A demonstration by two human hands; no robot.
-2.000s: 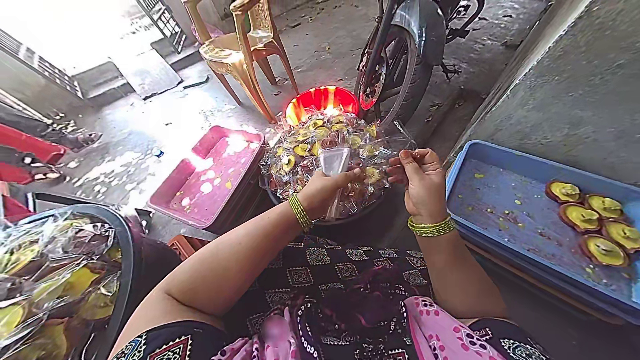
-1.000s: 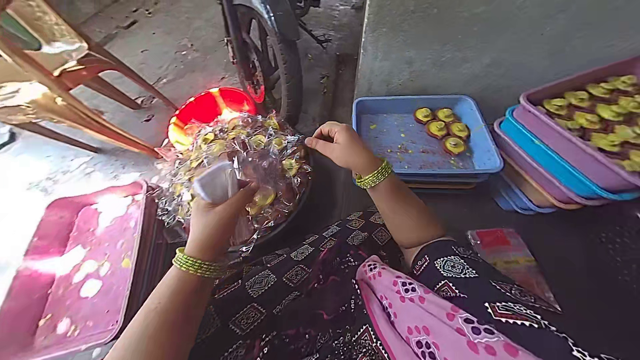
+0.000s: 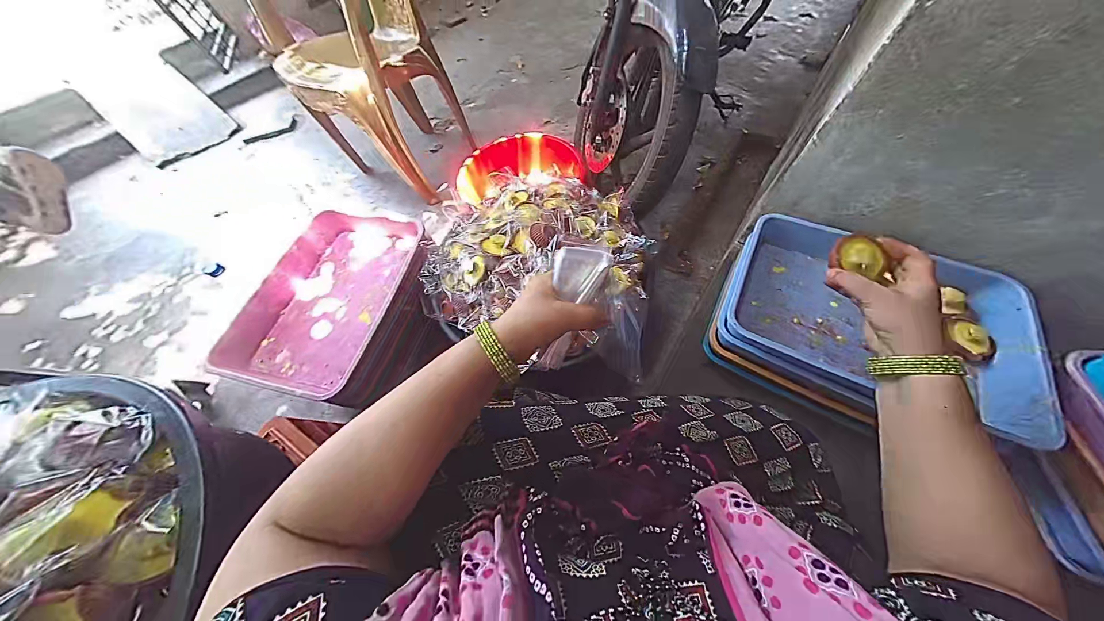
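Note:
My left hand [image 3: 556,315] grips a stack of clear plastic bags [image 3: 582,269] in front of a heap of wrapped yellow-topped pieces [image 3: 517,237], which fills a tub. Over the blue plastic tray [image 3: 793,332] on the right, my right hand [image 3: 901,289] holds a round piece with a shiny yellow-green top and dark rim [image 3: 862,257] between thumb and fingers. A similar yellow-topped piece [image 3: 969,336] lies in that tray, just below my right hand. The hand and wrist hide part of the tray.
A red tub [image 3: 524,155] stands behind the heap, beside a motorcycle wheel [image 3: 647,121] and plastic chairs [image 3: 345,73]. A pink tray [image 3: 319,302] lies left of the heap. Nearer on the left is a dark tub [image 3: 194,483] of wrapped pieces. A wall [image 3: 975,129] bounds the right side.
My right hand has moved from beside the heap to over the blue tray and has taken hold of a round piece. My left hand still holds the bags. The view has swung left since one second ago.

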